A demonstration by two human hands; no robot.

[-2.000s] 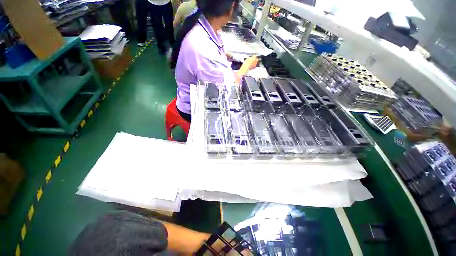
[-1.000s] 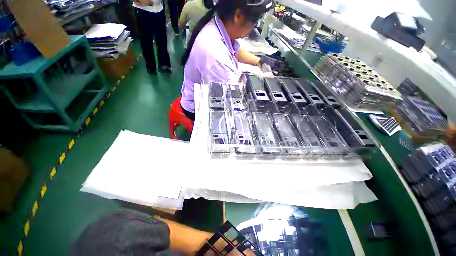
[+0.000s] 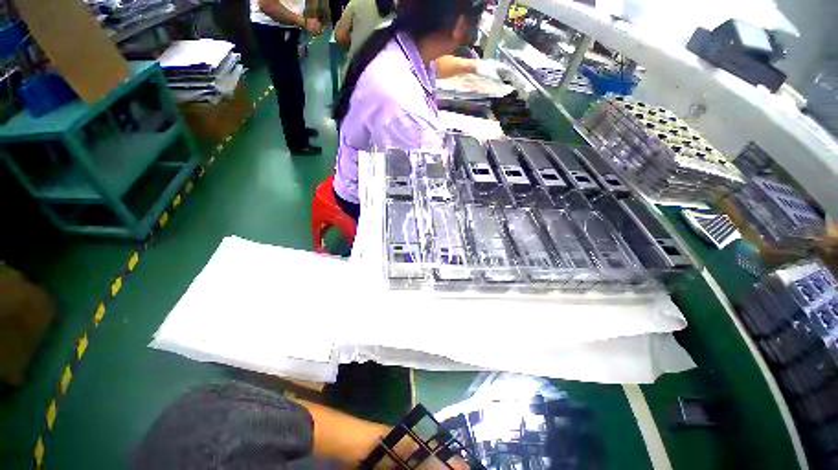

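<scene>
My left hand point(image 3: 371, 439) reaches in from the bottom left and is cut off by the lower edge. It holds a thin black open grid point(image 3: 413, 442), tilted, with a fingertip showing near its lower right corner. The grid hides most of the fingers. Right of it a glossy dark film sheet point(image 3: 551, 436) with strong silvery glare lies on the green bench. My right hand is out of the picture.
A clear blister tray point(image 3: 551, 278) of black housings rests on white sheets point(image 3: 515, 341). A small dark piece point(image 3: 696, 412) lies at bench right. A person in purple point(image 3: 386, 101) sits beyond the tray. Stacked trays point(image 3: 657, 147) stand on the rear ledge.
The black grid's tilt has shifted slightly, with my left hand still at it. The seated person has turned and reached forward. A standing person in the background has moved.
</scene>
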